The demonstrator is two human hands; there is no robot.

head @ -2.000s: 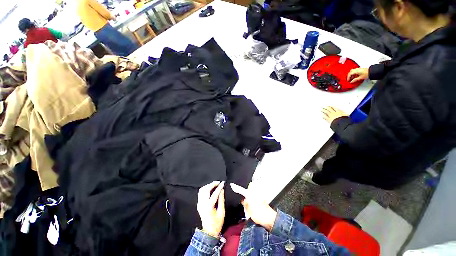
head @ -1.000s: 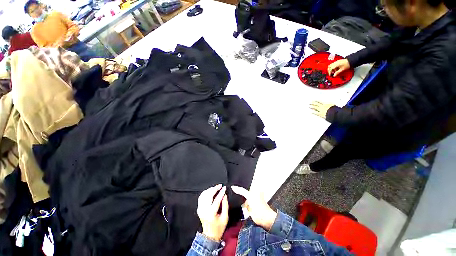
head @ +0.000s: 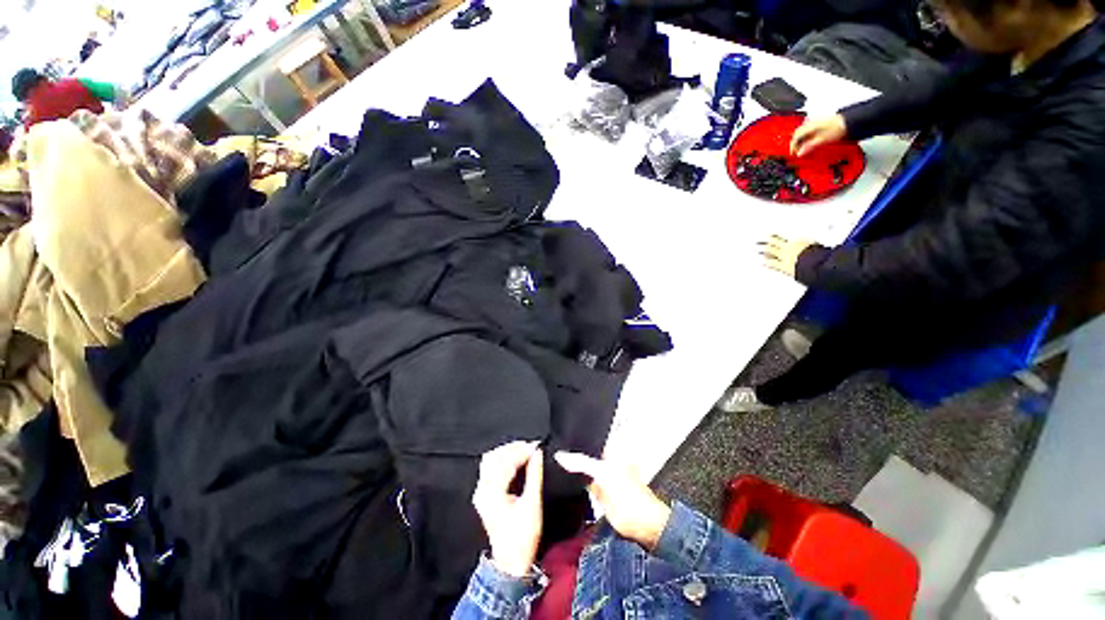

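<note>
A large heap of black garments (head: 279, 351) covers the near part of the white table (head: 703, 279). A rounded black panel or hood (head: 467, 394) lies on top, just beyond my hands. My left hand (head: 509, 503) is over the garment's near edge, thumb and fingertips brought together around something too small to make out. My right hand (head: 618, 497) is just to its right, its thumb or finger pointing at the left hand. A narrow gap separates the hands. Whether the right hand grips cloth or a trim cannot be told.
A person in black (head: 969, 230) reaches over a red tray (head: 836, 164) of small black pieces. A blue bottle (head: 730, 97), clear bags (head: 673, 127) and a phone (head: 670, 174) are nearby. Tan garments (head: 109, 242) lie left. A red stool (head: 848, 563) stands at lower right.
My hands stay in nearly the same pose. The other person's hand has moved over the tray. In the background, the person in orange is no longer in view.
</note>
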